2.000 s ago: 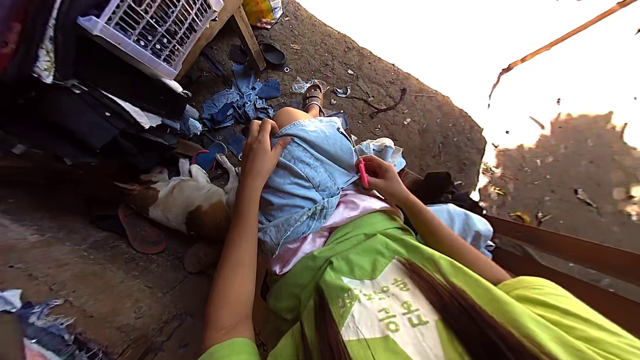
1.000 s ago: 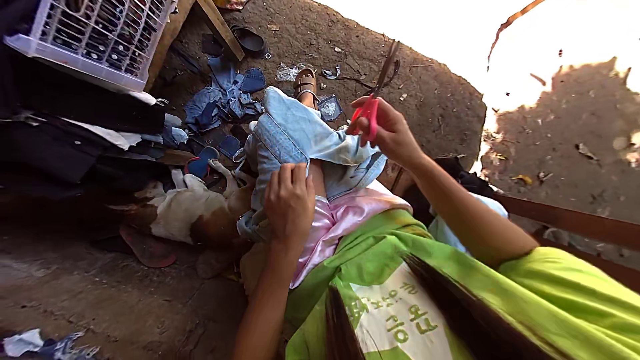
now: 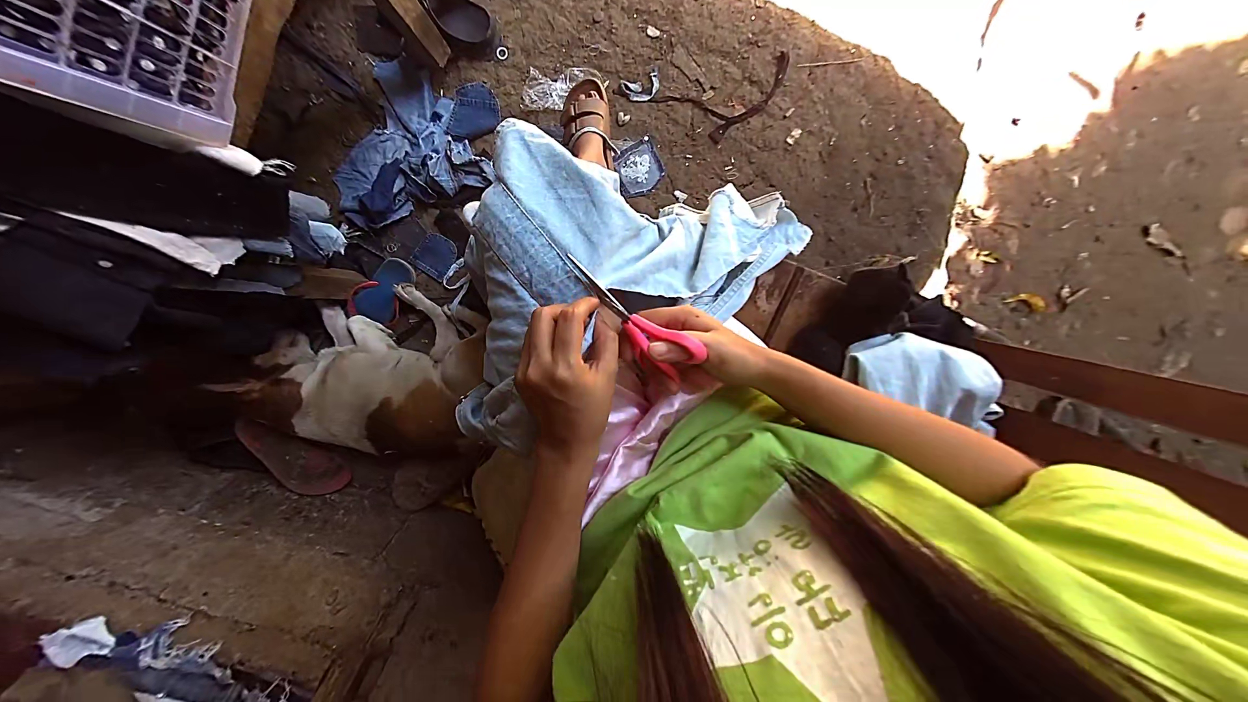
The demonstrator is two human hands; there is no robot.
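Light blue denim cloth (image 3: pixel 624 234) lies across my lap and spreads out to the right. My right hand (image 3: pixel 707 346) holds a pair of scissors (image 3: pixel 639 331) by its pink handles, with the metal blades pointing up and left over the denim. Just left of the handles, my left hand (image 3: pixel 570 366) has its fingertips pinched together at the denim's near edge; a bit of blue shows between them, though the fingers hide most of it. Pink satiny cloth (image 3: pixel 629 444) lies below both hands, against my green shirt.
A brown and white dog (image 3: pixel 361 390) lies close on my left, near a slipper (image 3: pixel 292 458). Denim scraps (image 3: pixel 414 146) litter the ground beyond, beside a plastic crate (image 3: pixel 127 107). A wooden rail (image 3: pixel 1121 385) and a pale blue cloth (image 3: pixel 926 375) are at the right.
My right hand has lowered the scissors from above the lap to beside my left hand. The denim, earlier gathered over the knee, now spreads farther right. My left hand has moved nearer to the scissors.
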